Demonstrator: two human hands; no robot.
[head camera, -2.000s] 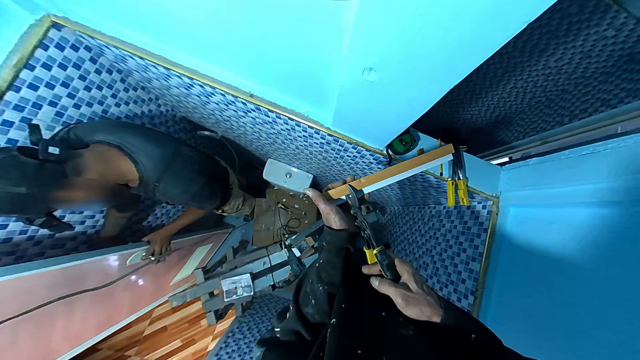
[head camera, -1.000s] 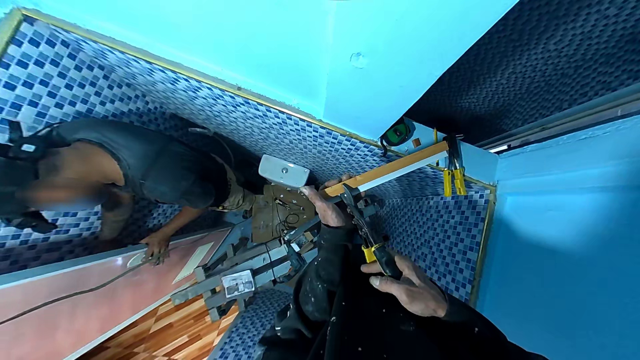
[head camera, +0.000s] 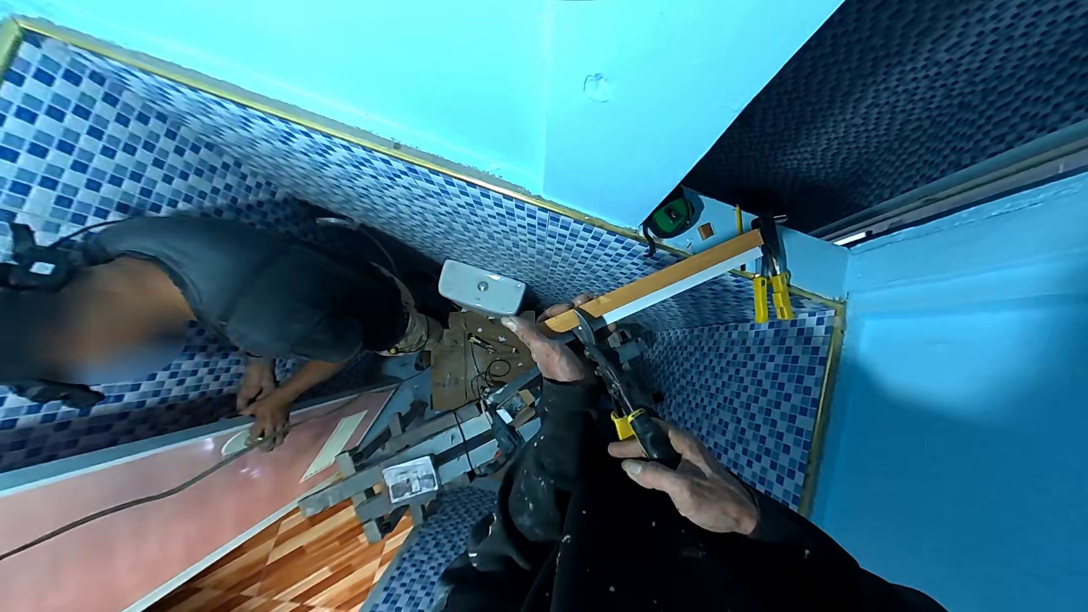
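Note:
My left hand (head camera: 552, 350) grips the near end of a long profile strip (head camera: 671, 285), which has an orange-brown face and a white side. The strip slants up to the right, its far end beside a pair of yellow-handled pliers (head camera: 772, 293) hanging at the wall ledge. My right hand (head camera: 693, 484) holds tin snips (head camera: 625, 395) by their black and yellow handles. The blades of the snips are at the near end of the strip, beside my left hand. Whether they touch it I cannot tell.
Another person (head camera: 255, 289) bends over at the left, both hands at a cable on a pink panel (head camera: 212, 510). Below me are a white toilet cistern (head camera: 482, 289), a cardboard sheet (head camera: 450, 370) and a metal stand (head camera: 365, 489). A green and black tool (head camera: 673, 216) lies on the ledge.

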